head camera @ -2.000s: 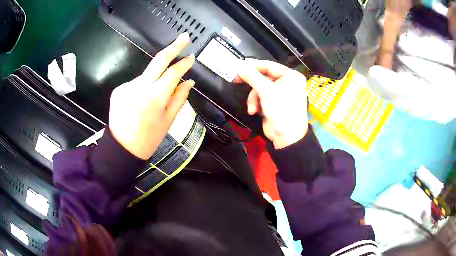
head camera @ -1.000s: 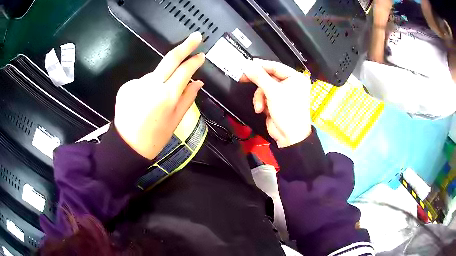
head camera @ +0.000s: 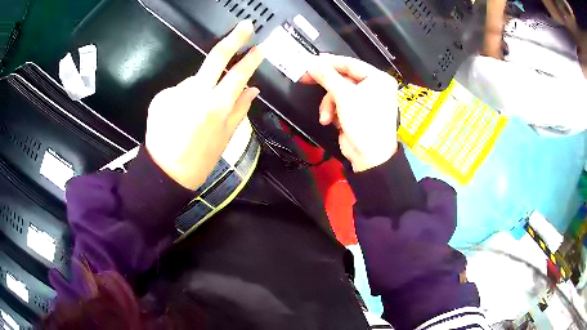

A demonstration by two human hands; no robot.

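Note:
A black vented unit [head camera: 193, 14] lies in front of me. A white rating label [head camera: 283, 53] with a dark header is on it beside the vents, and a small white label [head camera: 306, 27] is just above. My right hand [head camera: 360, 109] pinches the rating label's lower right corner between thumb and finger. My left hand [head camera: 190, 126] has its fingers spread over the unit, with fingertips at the label's left edge. A curved label sheet [head camera: 222, 187] with dark labels shows below my left hand; whether the palm touches it is hidden.
Several labelled black units [head camera: 26, 167] lie at left. A folded white scrap [head camera: 78, 72] is at upper left. Another vented unit [head camera: 418, 45] is at upper right. A yellow crate [head camera: 450, 132] stands on the blue floor. Something red [head camera: 338, 200] is beside my lap. A person's arm [head camera: 494, 29] shows at upper right.
The unit and both hands sit slightly higher in the view. My left fingertips are now closer to the rating label's edge. My right hand keeps its pinch at the label's corner.

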